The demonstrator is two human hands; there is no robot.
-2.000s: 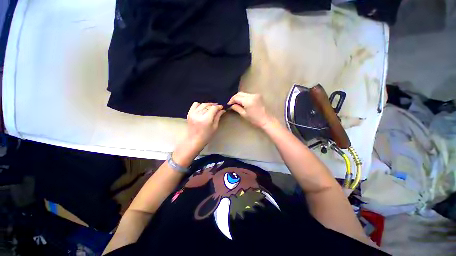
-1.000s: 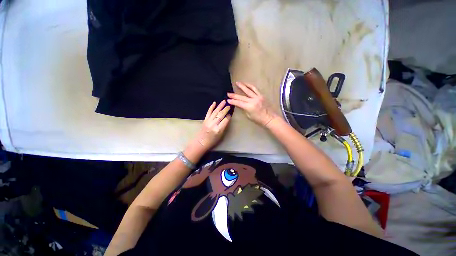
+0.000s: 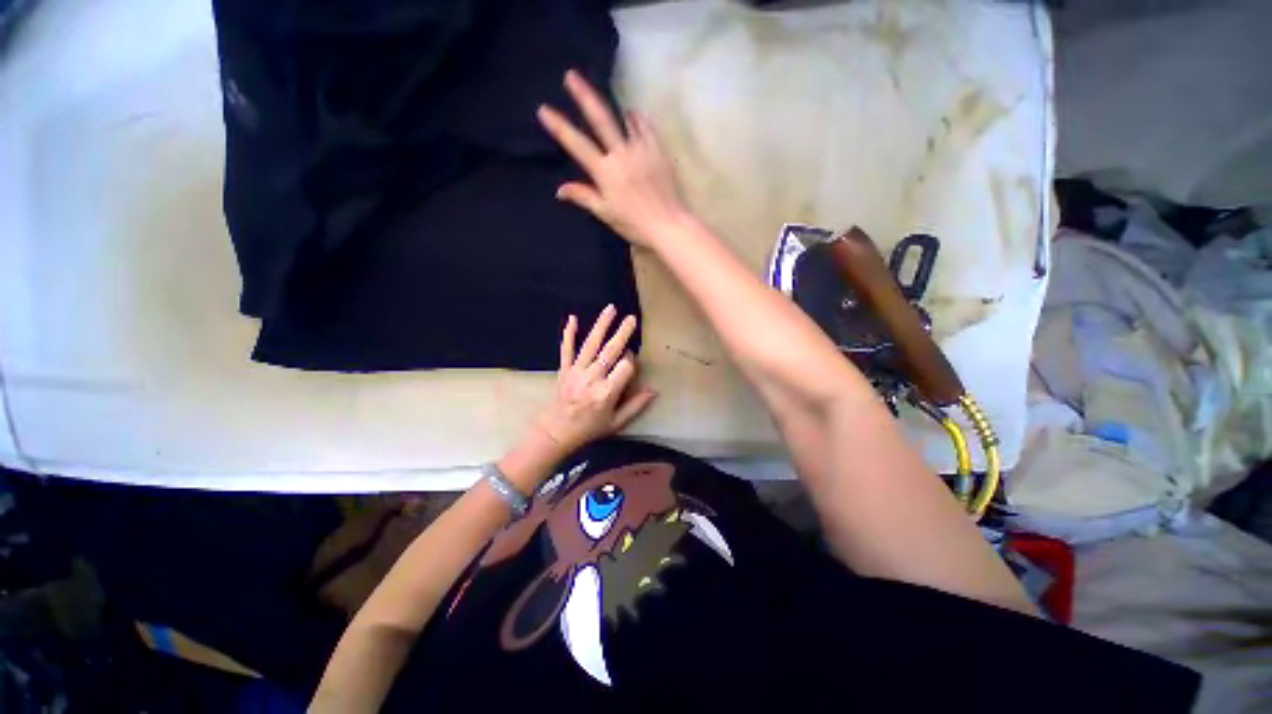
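Observation:
A black garment (image 3: 419,237) lies spread on the pale padded table (image 3: 126,335), its near edge roughly straight. My left hand (image 3: 593,388) rests with spread fingers on the garment's near right corner. My right hand (image 3: 621,170) is farther up, fingers spread over the garment's right edge. Neither hand grips the cloth. The steam iron (image 3: 837,296) stands right of the garment, partly behind my right arm. Its brown wooden handle (image 3: 900,318) is on top.
Yellow hoses (image 3: 983,460) leave the iron towards me. Pale bundled cloth (image 3: 1130,363) is at the right, with a red basket (image 3: 1049,569) below it. Dark clothing (image 3: 182,558) and a piece of cardboard (image 3: 195,649) are at the lower left.
Both hands have let go of the pinched near edge. My right hand has moved up along the garment's right edge. The garment shows further left in the picture.

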